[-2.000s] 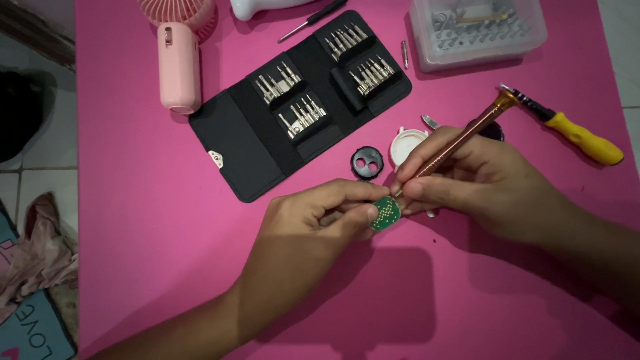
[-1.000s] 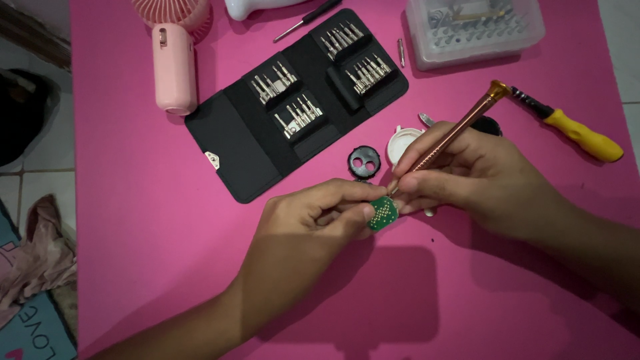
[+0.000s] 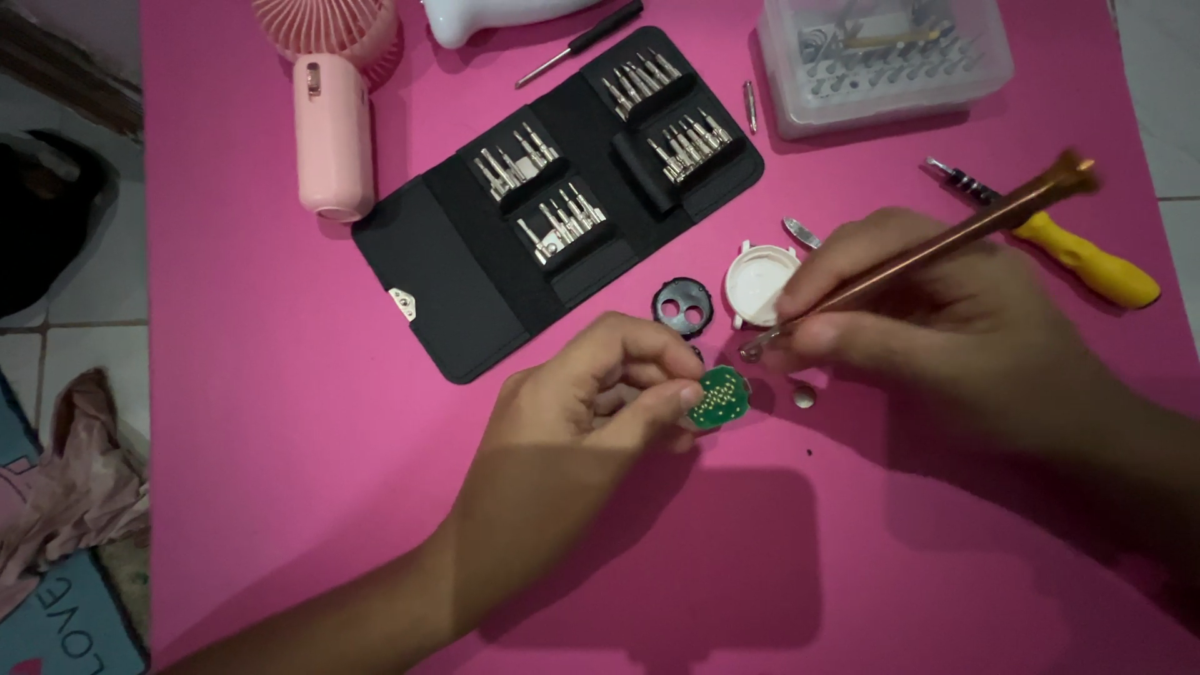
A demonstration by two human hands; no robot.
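Between thumb and fingers, my left hand [image 3: 609,403] holds a small green circuit board [image 3: 720,397] by its left edge. My right hand [image 3: 919,319] grips a copper-coloured pen-like tool [image 3: 923,248], its clear tip [image 3: 757,347] just above and right of the board, apart from it. A black round plastic part with two holes [image 3: 682,307] lies above my left fingers. Beside it is a white round watch case [image 3: 762,285], partly behind my right fingers. A small button cell [image 3: 804,397] rests on the pink surface right of the board, with a tiny dark piece [image 3: 809,453] below it.
An open black bit case [image 3: 497,281] holds several metal bits. Around it are a pink handheld fan [image 3: 335,141], a black-handled screwdriver [image 3: 600,28], a loose bit [image 3: 750,106] and a clear plastic box [image 3: 891,84]. A yellow-handled screwdriver [image 3: 1087,258] lies at the right, past my right hand.
My right hand has moved the copper-coloured tool's tip away from the board, to the right. The button cell has come into plain view. My left hand still holds the board.
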